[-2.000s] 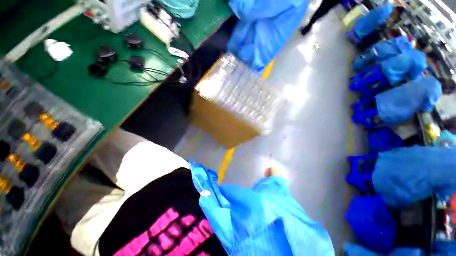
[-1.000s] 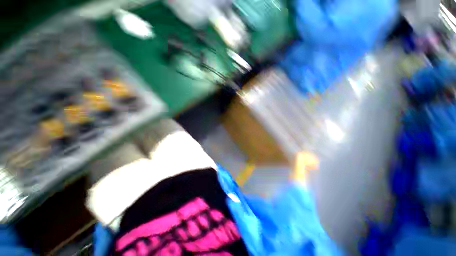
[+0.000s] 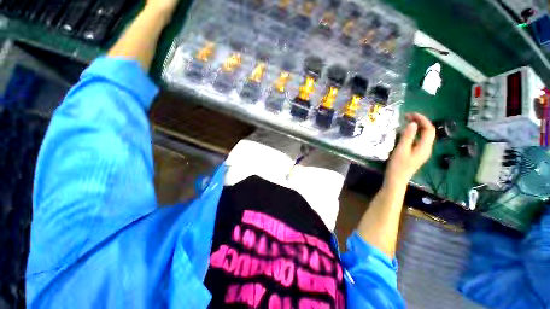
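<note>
A clear ribbed blister tray (image 3: 241,99) lies on the green bench in front of me, holding rows of black modules (image 3: 324,116) joined by orange flex strips (image 3: 330,96). The modules on its left look hazy under shiny plastic. My left hand (image 3: 160,5) is at the tray's far left, cut off by the top edge, so its fingers are hidden. My right hand (image 3: 416,142) is beside the tray's right end, fingers apart and slightly bent, with nothing seen in it.
A white power supply (image 3: 505,102) stands at the right, with a power strip (image 3: 496,164) in front. Black round parts (image 3: 446,130) and a white scrap (image 3: 432,79) lie right of the tray. Black trays (image 3: 75,21) are at upper left. Another person's blue sleeve (image 3: 503,259) is at lower right.
The view has swung left, bringing the tray to the centre and the power supply into view. The carton has left the picture. My left arm has come in; my right hand is now at the tray's end.
</note>
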